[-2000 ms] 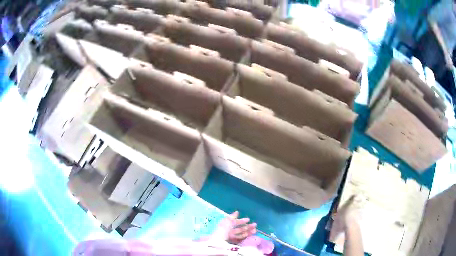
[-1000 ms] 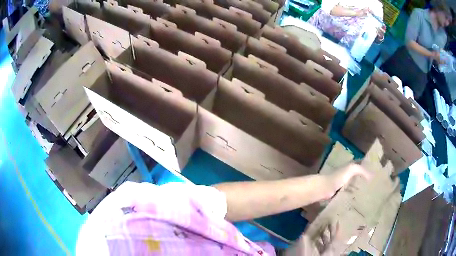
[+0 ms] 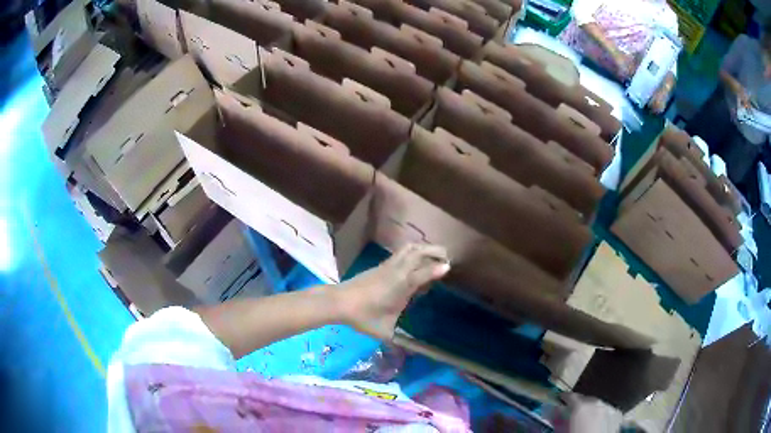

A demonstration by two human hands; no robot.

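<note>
A long brown cardboard panel (image 3: 528, 283) lies slanted in front of the nearest box row, motion-blurred, with a darker end flap (image 3: 630, 376) at its right end. My left hand (image 3: 393, 292) reaches in from the left, its fingertips at the panel's left end, palm empty; whether they touch it is unclear. My right hand (image 3: 592, 414) is small, blurred and cut by the bottom edge, close below the end flap; its grip cannot be told. Open brown boxes (image 3: 499, 182) stand in rows with lids upright. The nearest left box has a pale front panel (image 3: 258, 207) leaning outward.
Flat blanks (image 3: 621, 292) lie at the right, beside more standing boxes (image 3: 676, 237). Brown boxes (image 3: 148, 127) crowd the left, over the blue floor (image 3: 51, 296). Green tabletop (image 3: 465, 326) shows before the rows. Two people are at the upper right, one in a patterned garment (image 3: 604, 34).
My left arm has swung back from the blanks at the right to the middle. A long panel now lies along the front of the rows. My right hand shows at the bottom.
</note>
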